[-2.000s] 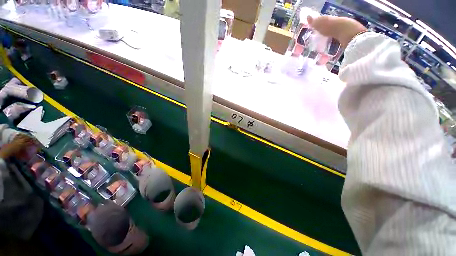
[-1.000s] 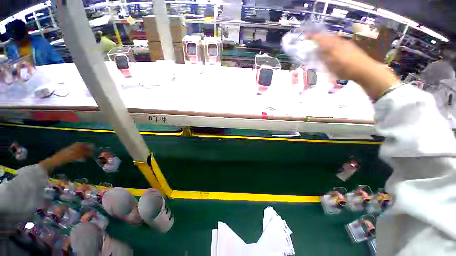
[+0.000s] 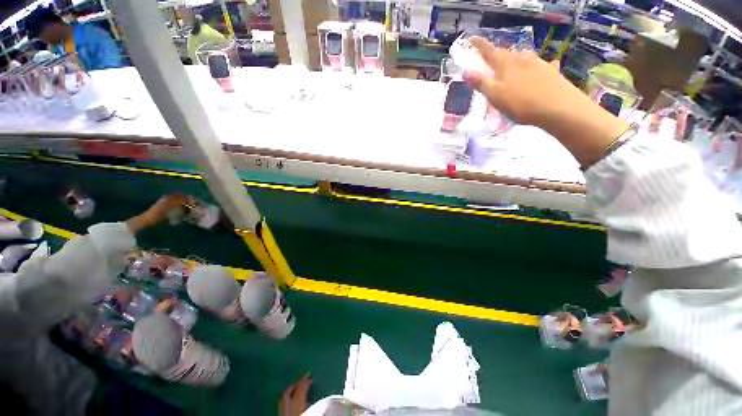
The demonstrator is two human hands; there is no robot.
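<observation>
My right hand [image 3: 521, 89] reaches over the raised white shelf. Its thumb and fingers grip the white end of a clear display box [image 3: 508, 41], held tilted; its contents cannot be made out. Boxed smartwatches with pink bands [image 3: 457, 101] stand on the shelf just below and behind the hand. My left hand [image 3: 297, 396] is low at the bottom edge, mostly cut off; only some fingers show, and I cannot tell if it holds anything. White paper sleeve blanks [image 3: 411, 382] lie on the green bench beside it.
Nested sleeves [image 3: 264, 305] lean at left by boxed watches [image 3: 134, 305]. Another person's hand [image 3: 167, 210] is at a box over the belt. A white post [image 3: 175, 106] rises left of centre. More boxes [image 3: 561, 329] stand at right.
My right hand stays raised with the clear box and shows lower and slightly left. My left fingers have come into view at the bottom. The other person's hand has moved right to the box.
</observation>
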